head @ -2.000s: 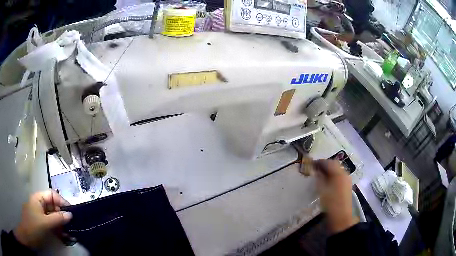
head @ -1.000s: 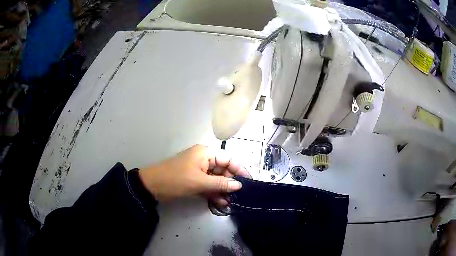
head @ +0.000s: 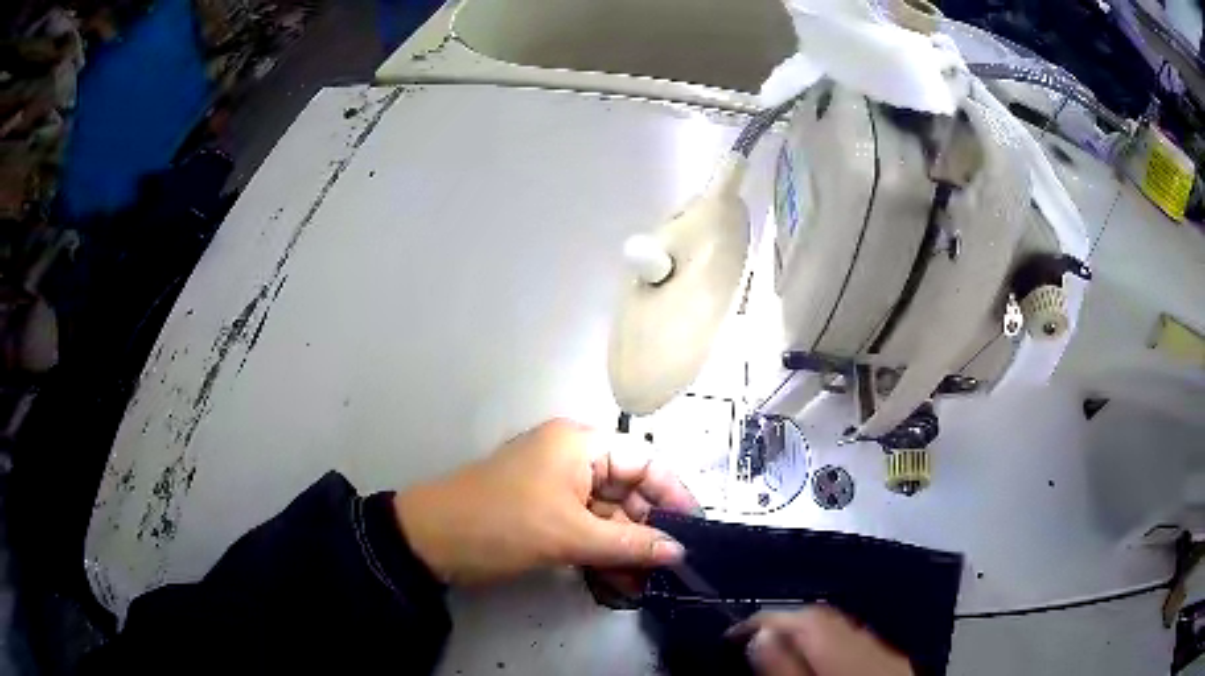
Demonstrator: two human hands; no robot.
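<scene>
A dark garment piece [head: 859, 574] with a thin pale stitch line lies at the front edge of the machine bed, below the needle area. My left hand [head: 562, 515] pinches its left end between thumb and fingers. My right hand [head: 819, 644], blurred and cut off by the lower edge, is over the cloth and holds a slim pointed tool [head: 707, 592] that reaches toward my left fingertips. The presser foot [head: 756, 456] stands behind the cloth, with the cloth not under it.
The machine head [head: 872, 225] rises behind the cloth, tied with white cloth strips. The oval lamp [head: 681, 310] hangs left of it. A cream trough [head: 634, 40] is at the back. A yellow-labelled container [head: 1166, 172] stands at right. Scraps lie beyond the table's left edge.
My right hand has come from the machine's right side to the cloth, now with the slim tool. My left hand keeps its pinch on the cloth. The view has turned left since the earliest frame.
</scene>
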